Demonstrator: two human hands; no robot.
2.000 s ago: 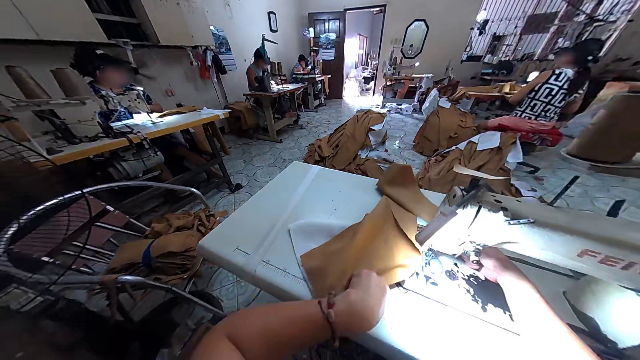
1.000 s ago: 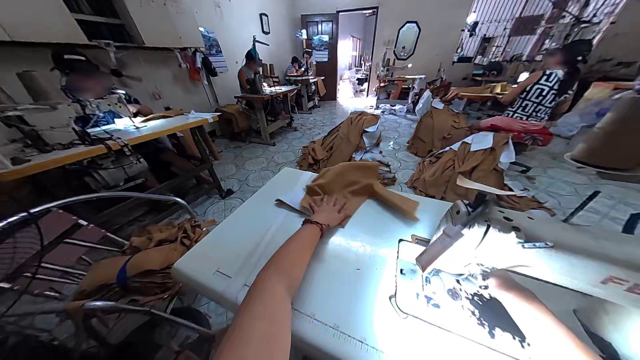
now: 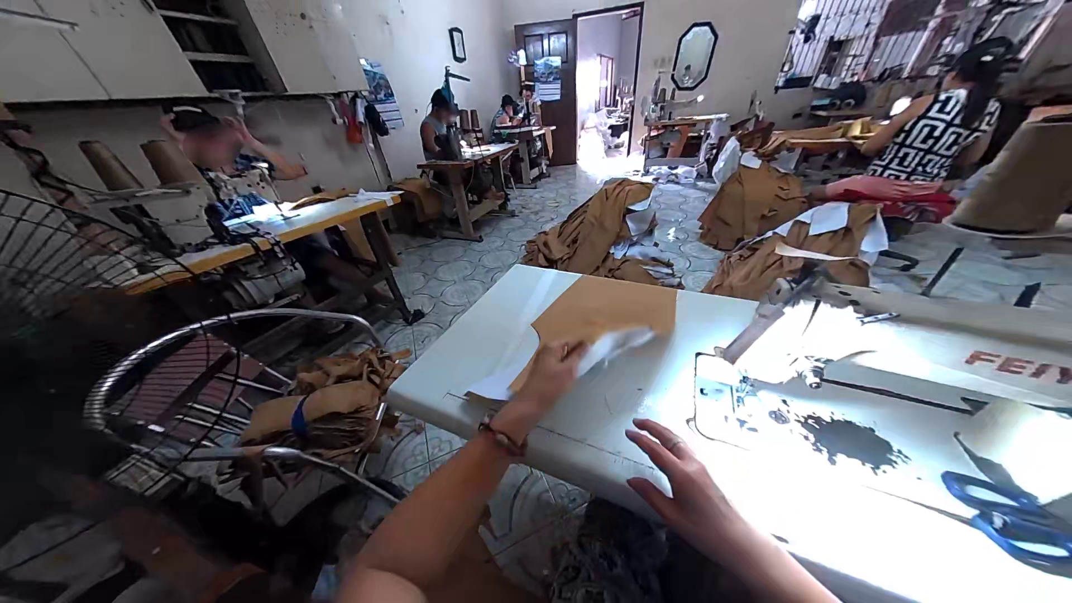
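Note:
On the white sewing table [image 3: 452,356] lies a flat tan fabric piece [image 3: 611,306]. My left hand [image 3: 553,373] is over the fabric's near part, its fingers closed on a small white piece [image 3: 615,345] that looks blurred. White material [image 3: 494,383] also shows beside the tan piece's near left edge. My right hand [image 3: 682,481] hovers at the table's front edge, fingers apart, holding nothing. To its right is the sewing machine [image 3: 921,335], with its needle area [image 3: 741,398] lit brightly. Blue-handled scissors [image 3: 1005,519] lie at the far right.
Left of the table, a metal-framed chair [image 3: 276,452] holds bundled tan fabric [image 3: 335,410]. Heaps of tan fabric [image 3: 595,234] lie on the tiled floor beyond. A large thread cone [image 3: 1022,176] stands at right. Several people sit or work at other machines around the room.
My left hand has moved nearer from the table's far part and now holds a white piece. The tan fabric, crumpled before, lies flat. My right hand has left the machine's needle area.

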